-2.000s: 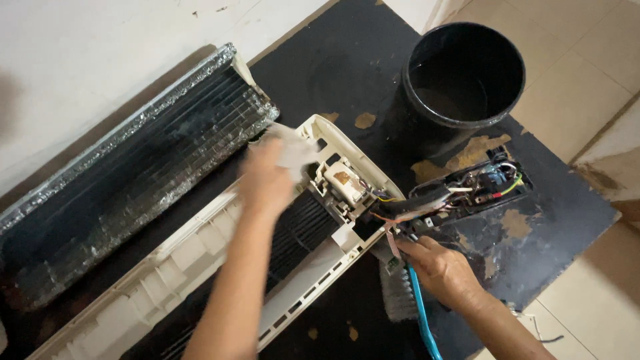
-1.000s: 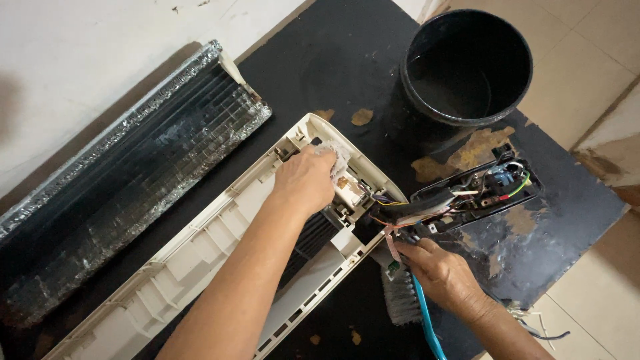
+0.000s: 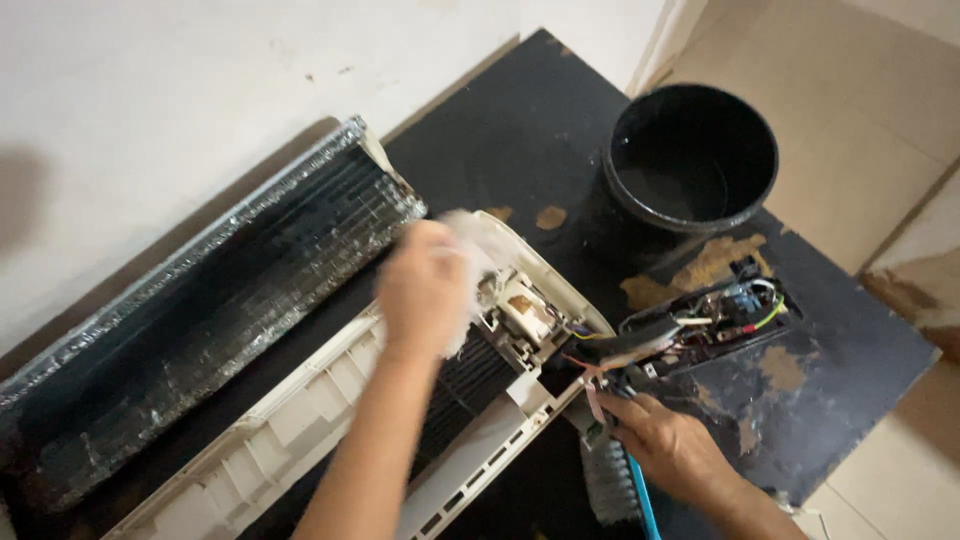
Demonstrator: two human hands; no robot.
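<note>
My left hand, blurred, grips a whitish cloth over the upper end of an air conditioner's cream plastic chassis. Just right of the cloth sits the white motor housing, and the dark blower wheel lies in the chassis below. My right hand is at the chassis's right corner, fingers around dark wires or a part there; what exactly it grips is partly hidden. Wires run from this corner to an opened black electrical box. Beside the right hand lies a brush with pale bristles and a blue handle.
A finned evaporator coil lies along the wall, left of the chassis. A black bucket stands behind the electrical box. The black tabletop has peeled brown patches, and its right corner juts over a tiled floor.
My left hand with the cloth has moved from beside the motor housing back toward the upper left. My right hand stays at the chassis's corner.
</note>
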